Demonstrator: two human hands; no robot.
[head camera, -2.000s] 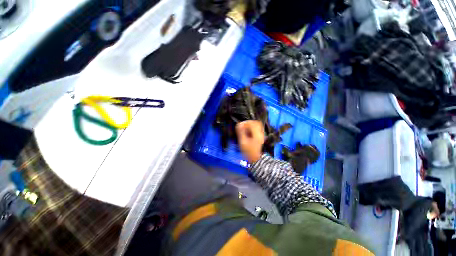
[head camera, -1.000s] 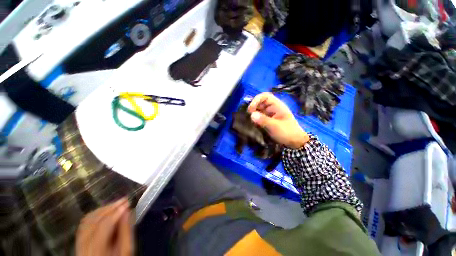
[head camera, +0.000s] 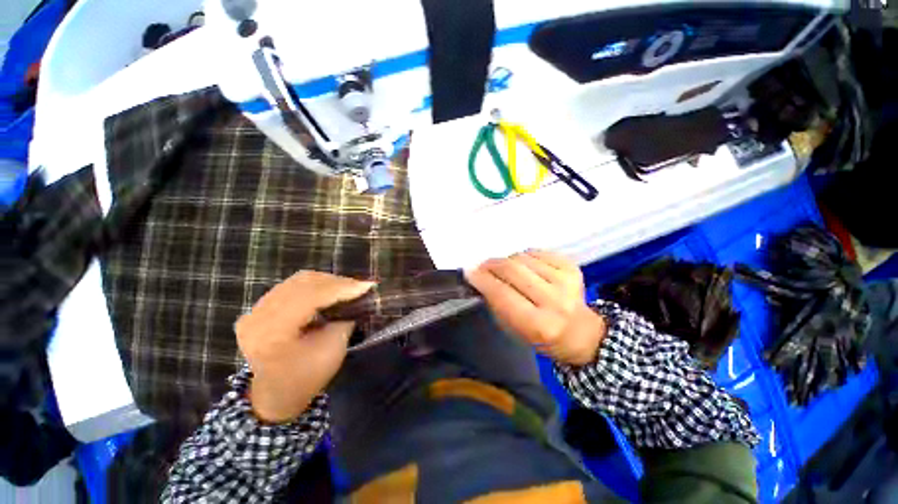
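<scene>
A dark brown plaid panel (head camera: 217, 256) lies flat on the white table under the head of the sewing machine (head camera: 394, 59). My left hand (head camera: 295, 340) pinches a dark strip (head camera: 418, 292) at its left end, at the table's front edge. My right hand (head camera: 537, 300) pinches the strip's right end. The strip is stretched between the hands over the panel's near edge. The presser foot area (head camera: 369, 172) is above the panel, beyond the strip. Whether the strip is joined to the panel cannot be told.
Scissors with green and yellow handles (head camera: 522, 162) and a slim black tool (head camera: 571, 179) lie on the table, with a flat dark case (head camera: 665, 138) to their right. Frilled dark bundles (head camera: 679, 300) sit in blue crates (head camera: 709, 231) at right. Crumpled dark cloth (head camera: 44, 256) is at left.
The view has swung left to the machine. My right hand has left the crate and now holds a strip over the table. My left hand has come up and holds the strip's other end.
</scene>
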